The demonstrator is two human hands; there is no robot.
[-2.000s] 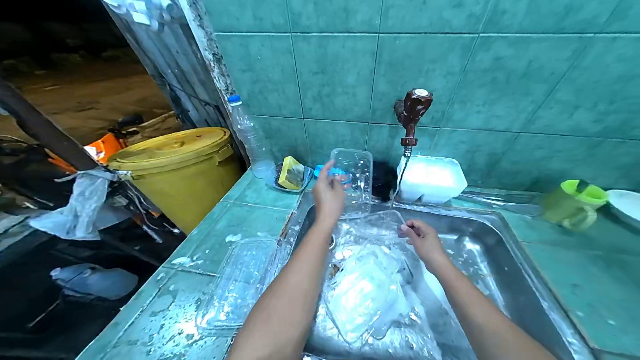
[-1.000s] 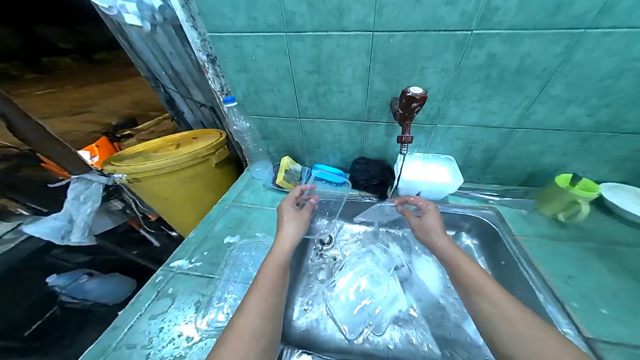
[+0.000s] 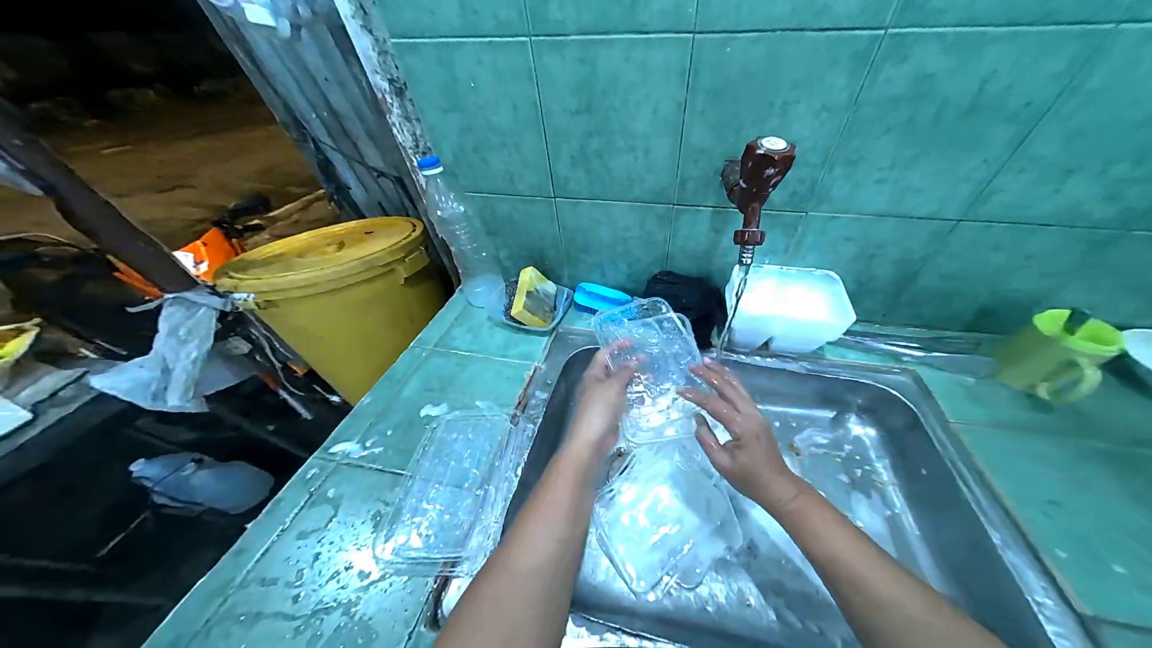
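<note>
A clear plastic food container (image 3: 655, 364) is tilted over the steel sink (image 3: 900, 450), gripped at its left edge by my left hand (image 3: 605, 396). My right hand (image 3: 733, 427) is at the container's right side with fingers spread; whether it touches the wall is hard to tell. Below both hands, more clear plastic containers (image 3: 666, 517) lie in the sink. Another clear container (image 3: 445, 490) rests on the tiled counter left of the basin. Water runs in a thin stream from the dark red tap (image 3: 756, 184), just behind the held container.
Behind the sink are a yellow sponge (image 3: 535, 297) on a small dish, a blue brush (image 3: 600, 297), a black bag (image 3: 684, 301) and a white container (image 3: 790, 308). A plastic bottle (image 3: 463, 234) stands at the left corner, a green mug (image 3: 1057, 355) at right. A yellow lidded bucket (image 3: 346, 297) is beyond the counter.
One second ago my hands were apart, each holding a clear plastic piece near the sink's back edge. Now they are closer together at one container, and my right hand has opened its fingers.
</note>
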